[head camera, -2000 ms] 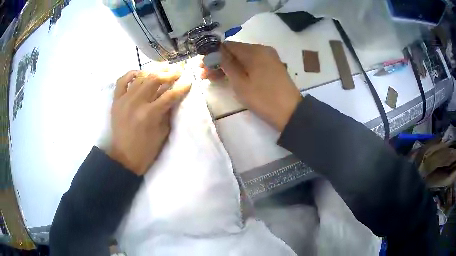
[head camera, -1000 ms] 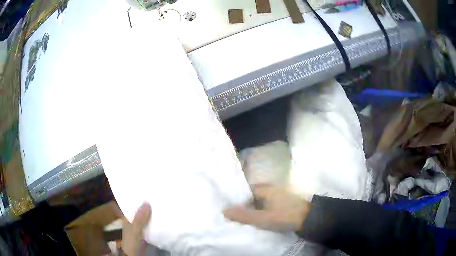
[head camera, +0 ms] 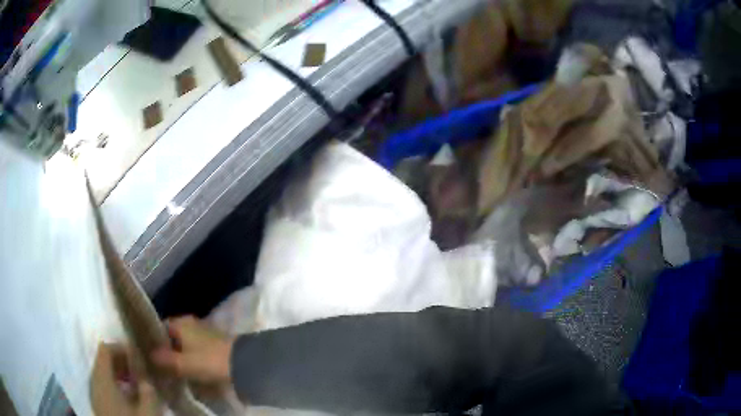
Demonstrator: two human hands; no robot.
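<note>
A brown panel (head camera: 122, 284) shows as a narrow strip along the edge of the white fabric (head camera: 41, 268), running from the needle area down towards me. My right hand (head camera: 193, 355) pinches this edge at the lower left. My left hand (head camera: 118, 380) is just left of it, fingers closed on the same edge, partly cut off below and blurred. The sewing machine head (head camera: 49, 89) is at the upper left, blurred; its needle cannot be made out. More white fabric (head camera: 349, 244) lies over my lap.
Small brown patches (head camera: 225, 61) and a dark piece (head camera: 161, 34) lie on the machine bed. Black straps (head camera: 276, 65) cross the table's grey ruler edge (head camera: 236, 162). A blue crate (head camera: 455, 122) heaped with brown (head camera: 577, 122) and white pieces stands at the right.
My hands have left the needle area and now hold the fabric edge low on the left. The brown underside has come into view. The camera has turned right, showing more of the crate.
</note>
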